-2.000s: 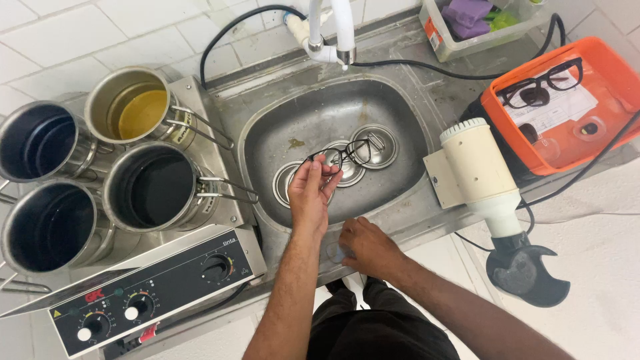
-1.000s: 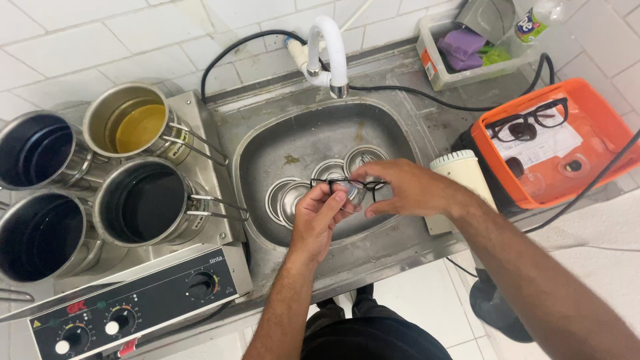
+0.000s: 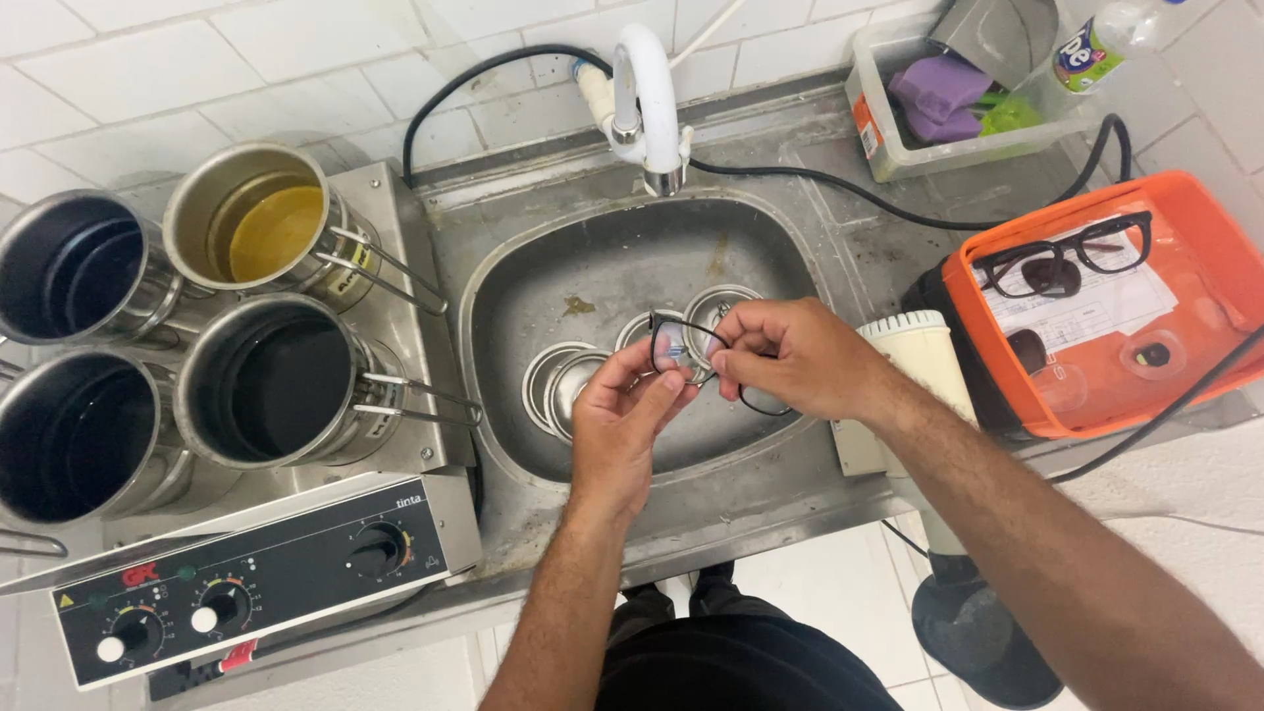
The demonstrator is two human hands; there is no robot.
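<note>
My left hand (image 3: pixel 632 410) pinches a lens rim of a pair of thin black-framed eyeglasses (image 3: pixel 656 341) between thumb and fingers. My right hand (image 3: pixel 790 360) holds the same glasses near the bridge; its fingers hide part of the frame, and one dark rim or temple shows below it. Both hands are over the front part of the stainless steel sink (image 3: pixel 632 232). Beneath them, several round metal lids (image 3: pixel 568 385) lie in the basin. A white faucet (image 3: pixel 647 109) curves over the sink's back edge.
At left, metal pots (image 3: pixel 267 380) of dark and yellow liquid stand in a heating unit (image 3: pixel 257 573) with dials. On the right are a cream heat gun-like device (image 3: pixel 928 395), an orange tray (image 3: pixel 1195 286) with black-framed glasses (image 3: pixel 1116 245), and a plastic bin (image 3: pixel 894 163) with sponges. A black cable (image 3: pixel 839 178) runs behind.
My right hand has come up from the sink's front edge, where it was two seconds ago, to the glasses in my left hand. Both hands now hold them.
</note>
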